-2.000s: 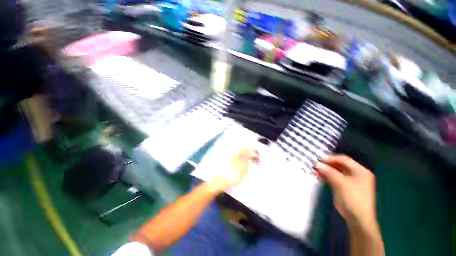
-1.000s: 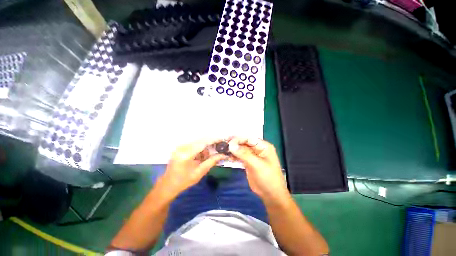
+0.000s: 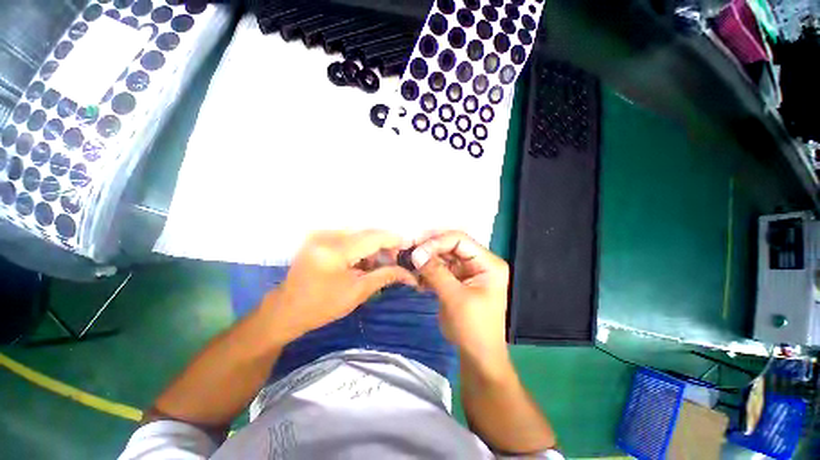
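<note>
A small round black part point(image 3: 407, 260) is held at the fingertips of both hands, over the near edge of the white work paper point(image 3: 297, 171). My left hand point(image 3: 337, 274) grips it from the left. My right hand point(image 3: 466, 286) holds it from the right, with the thumb on it. The fingers hide much of the part. The sticker sheet point(image 3: 463, 67) lies on the upper right of the paper, with outlined rings at its near end. Several loose round black parts point(image 3: 352, 75) lie left of the sheet, and another point(image 3: 379, 115) lies nearer.
Black ribbed supply trays point(image 3: 337, 34) lie behind the paper. The long black finished-parts tray point(image 3: 556, 234) is on the right, with small dark parts at its far end. Spare sticker sheets point(image 3: 99, 117) in clear plastic are on the left. A grey machine box point(image 3: 780, 301) and blue crates point(image 3: 652, 409) are at far right.
Two seconds ago my hands were apart, the right by the sticker sheet. They came together at the paper's near edge and still hold the black part there. The view has shifted.
</note>
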